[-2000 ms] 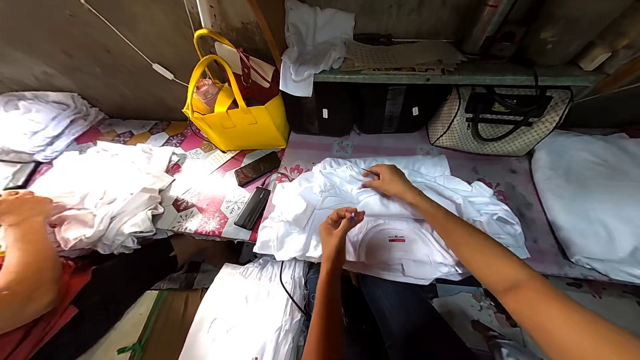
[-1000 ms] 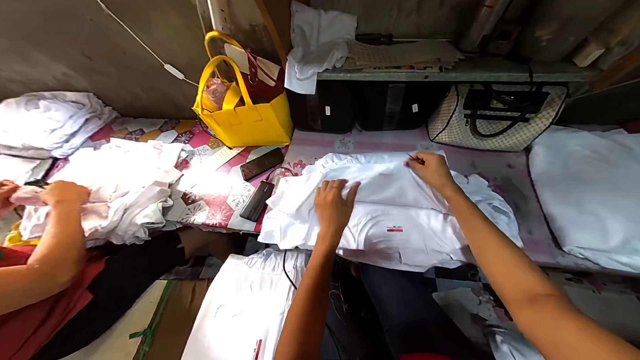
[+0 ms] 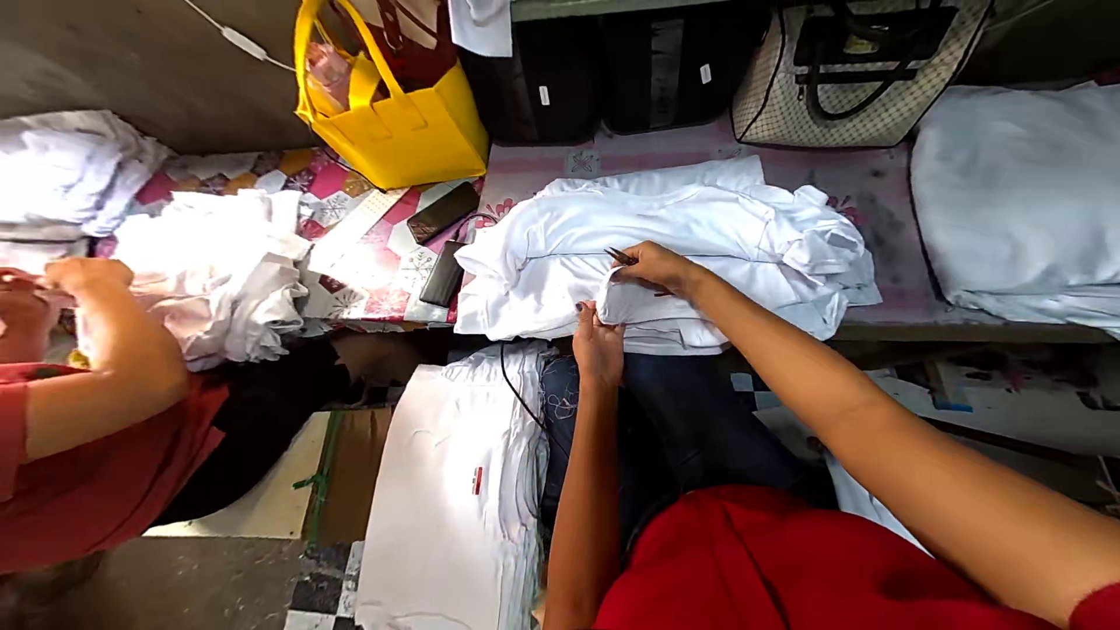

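Note:
A white shirt point(image 3: 665, 219) lies spread on other white garments at the near edge of the table. My left hand point(image 3: 599, 346) pinches a folded edge of the white cloth from below. Just above it and to the right, my right hand point(image 3: 658, 267) holds a small dark pointed tool point(image 3: 621, 256), perhaps thread snips, and touches the same raised edge. The palm hides most of the tool. A stack of white garments point(image 3: 437, 490) with a small red label hangs below the table, left of my legs.
At left a co-worker's hands point(image 3: 87, 276) are by a white garment pile point(image 3: 219, 262). A yellow bag point(image 3: 402, 131), a phone point(image 3: 442, 213) and a dark case point(image 3: 444, 274) are beyond. Black bags point(image 3: 682, 70), a checked handbag point(image 3: 822, 79) and a large white bundle point(image 3: 1024, 192) line the back and right.
Both hands have come from the spread upper cloth to its near edge, which they now lift. The dark tool now shows in the right hand. The view has tilted downward.

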